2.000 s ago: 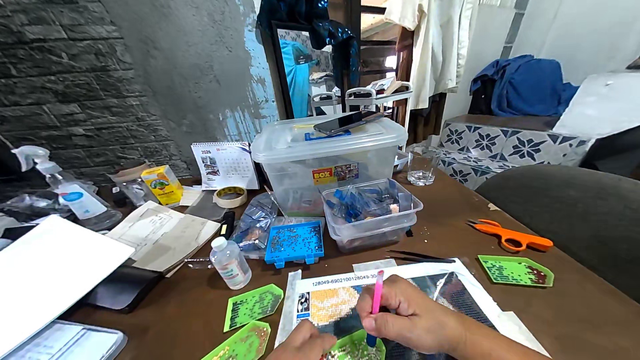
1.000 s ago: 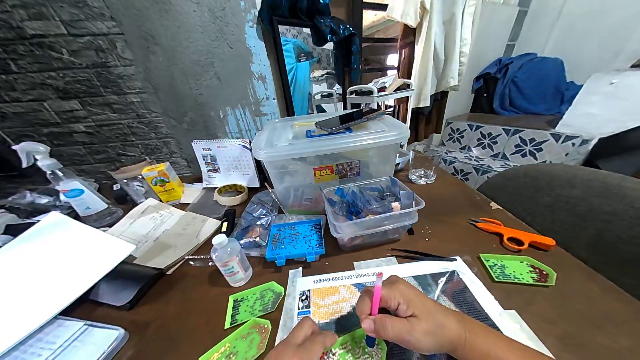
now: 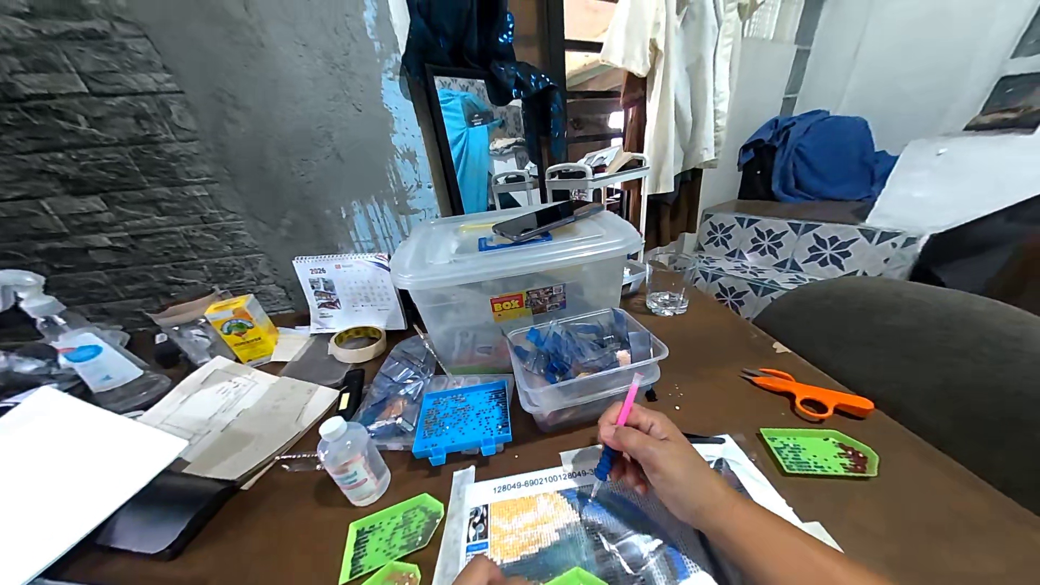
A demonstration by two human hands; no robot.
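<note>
My right hand (image 3: 662, 459) grips a pink diamond-painting pen (image 3: 627, 402) with a blue grip, its tip down at the upper part of a partly covered diamond-painting canvas (image 3: 540, 524). At the bottom edge my left hand (image 3: 481, 571) is mostly cut off, beside a green bead tray (image 3: 575, 578); whether it holds anything cannot be seen. Left of the canvas lie a green tray of dark beads (image 3: 392, 536) and part of another green tray (image 3: 396, 574). A blue tray of dark beads (image 3: 463, 416) sits above the canvas.
Behind stand a lidded plastic storage box (image 3: 520, 276) and a smaller clear container (image 3: 585, 357) of packets. A plastic bottle (image 3: 354, 463) is at left. Orange-handled snips (image 3: 812, 396), another green tray (image 3: 821, 452) and a glass (image 3: 667, 284) are at right. Papers (image 3: 236, 414) lie at far left.
My right hand has lifted away from the green tray at the bottom and moved up over the canvas with the pen. My left hand has dropped mostly out of view.
</note>
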